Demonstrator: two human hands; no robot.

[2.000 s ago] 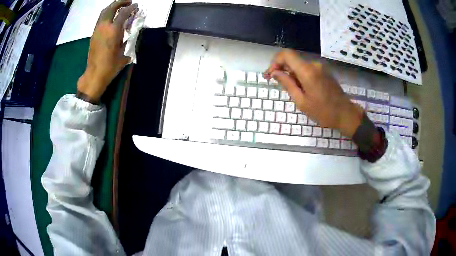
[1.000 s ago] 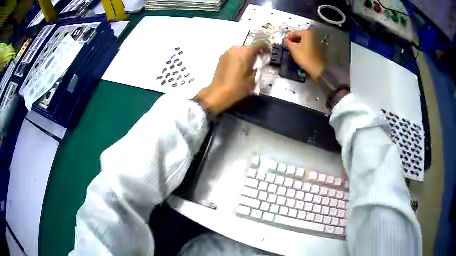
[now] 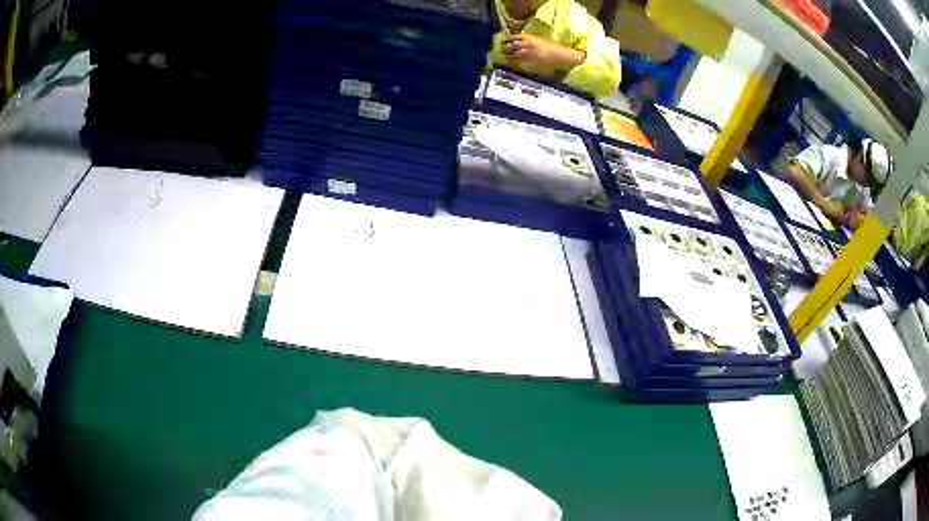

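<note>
Neither of my hands shows; only white sleeve or coat fabric is visible at the bottom middle. Nearest in front lies the green mat [image 3: 407, 407] with two large blank white sheets [image 3: 428, 285], [image 3: 168, 244] side by side. At the lower right, a white sheet [image 3: 769, 448] bears a small cluster of dark parts [image 3: 766, 503], cut off by the bottom edge.
Blue trays [image 3: 703, 285] are stacked at the right, with a loose paper [image 3: 703, 295] on top. Tall dark tray stacks [image 3: 367, 102] stand behind the sheets. A paper stack [image 3: 861, 397] and yellow posts [image 3: 840, 275] are at the right. A person in yellow [image 3: 560, 51] and another person [image 3: 840, 178] are beyond.
The view has swung away from the keyboard and metal plate to the green bench, blank sheets and trays. Both hands have left the picture.
</note>
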